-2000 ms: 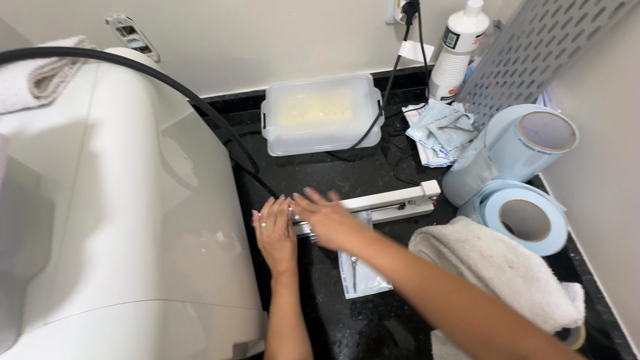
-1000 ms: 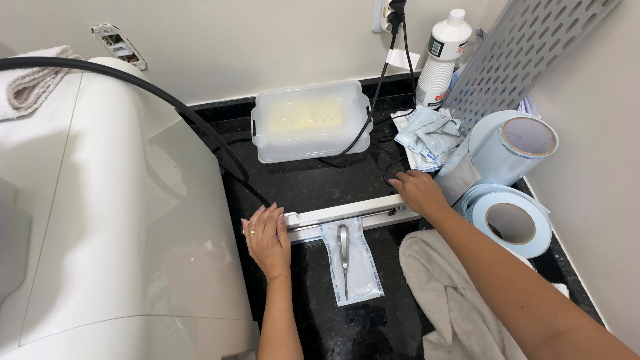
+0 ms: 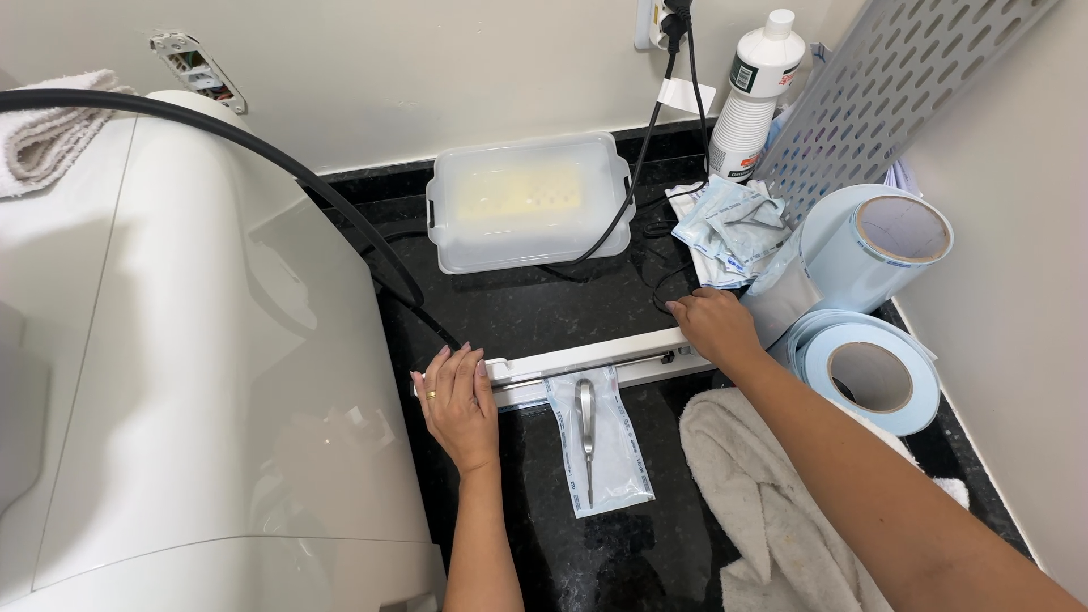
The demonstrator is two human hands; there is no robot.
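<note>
A white bar-type heat sealer (image 3: 595, 353) lies across the black stone counter. My left hand (image 3: 459, 404) rests flat over its left end, fingers slightly apart, a ring on one finger. On the sealer's right end lies my right hand (image 3: 718, 327), fingers bent over the bar; its grip is partly hidden. Between the hands, a clear and blue sterilization pouch (image 3: 625, 459) has its upper edge at the sealer's bar and hangs toward me. Inside it shows a metal dental instrument (image 3: 586, 425) with a thick handle, its thin tip pointing toward me.
A large white machine (image 3: 170, 357) fills the left side, a black hose (image 3: 340, 204) arching over it. Behind the sealer sits a lidded plastic box (image 3: 527, 246). At right are pouch-material rolls (image 3: 918, 374), crumpled pouches (image 3: 731, 229), a white bottle (image 3: 756, 102), power cables and a towel (image 3: 756, 493).
My right hand has moved from near my left hand to the sealer's right end. The pouch, partly covered by my right arm at first, is now in full view. My left hand has stayed at the left end.
</note>
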